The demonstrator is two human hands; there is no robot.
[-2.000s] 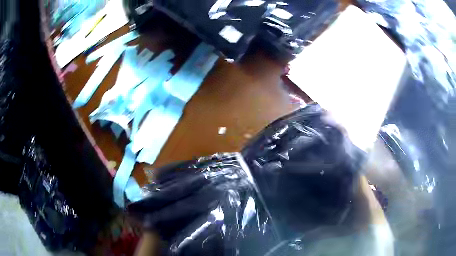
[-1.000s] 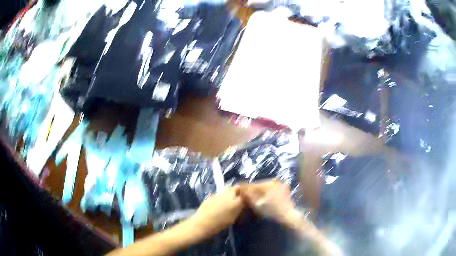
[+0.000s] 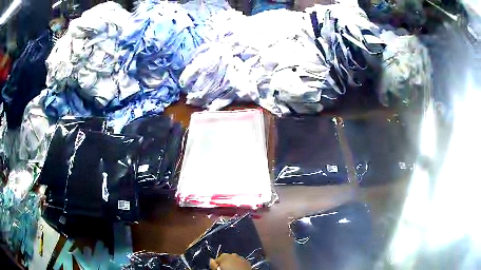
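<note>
A dark glossy bundle lies at the bottom centre, partly cut off by the lower edge. A whitish string shows on it at the fingertips. One hand, seemingly my right hand, is at the bottom edge with its fingers closed at the string; most of it is cut off. My left hand is not visible. Bagged dark garments with small white labels lie in a stack at left. A stack of empty clear bags with a red edge lies beyond the bundle.
More bagged dark packs lie right of the bag stack, with another pack nearer at right. Pale blue backing strips lie at lower left. Heaps of white and blue material line the far side. Glare washes out the right edge.
The view has lifted, showing the far heaps. Two hands met on the bundle a second ago; now only one shows at the bottom edge.
</note>
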